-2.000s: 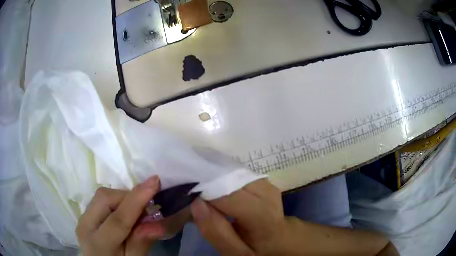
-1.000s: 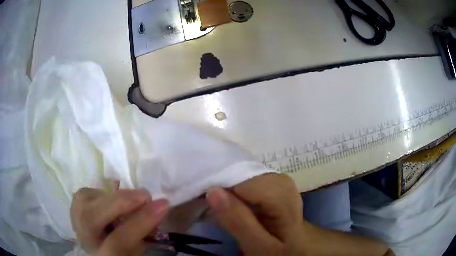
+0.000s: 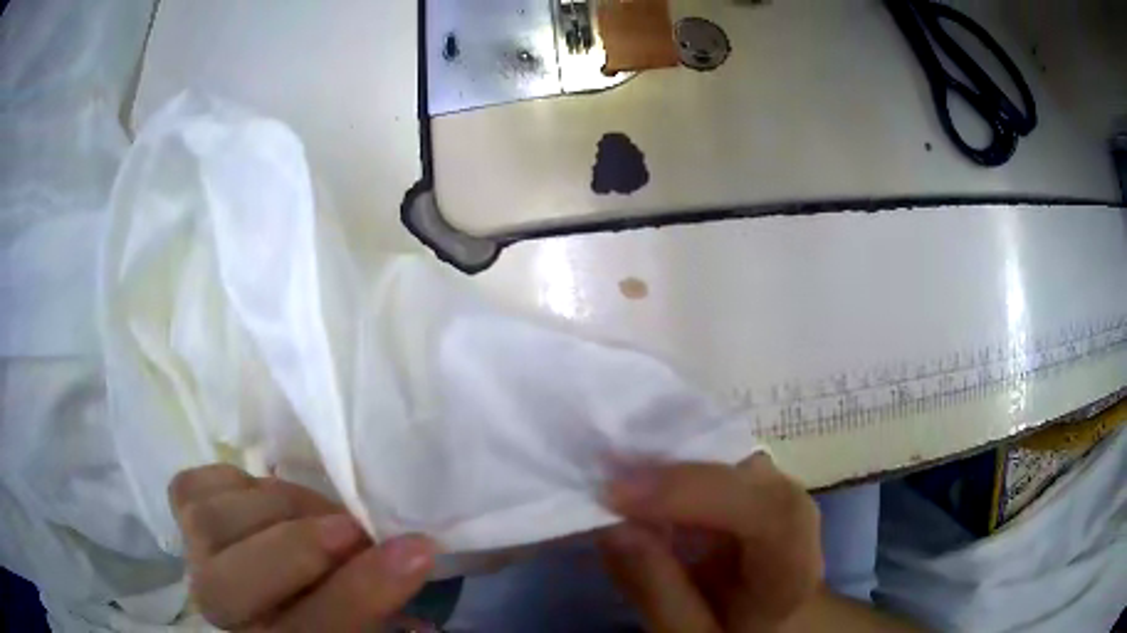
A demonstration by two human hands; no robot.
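A thin white garment piece point(image 3: 519, 408) lies over the left of the table, its near part stretched between my hands. My left hand point(image 3: 291, 550) grips its folded hem edge point(image 3: 519, 526) at the lower left. My right hand point(image 3: 711, 532), slightly blurred, holds the right end of the same edge, fingers curled over the cloth. The snips cannot be made out; a dim dark shape below my left fingertips is unclear.
The needle plate point(image 3: 494, 56) and an orange-brown block point(image 3: 638, 35) are at the top. Black shears point(image 3: 976, 87) lie at the upper right. A printed ruler point(image 3: 915, 390) runs along the front edge. More white cloth point(image 3: 1063, 544) hangs at the lower right by a yellow frame point(image 3: 1063, 445).
The black-bladed snips, seen earlier at my left hand, no longer show clearly. My right hand has moved right and its fingers shifted onto the cloth. The view has shifted, moving the machine bed rightward.
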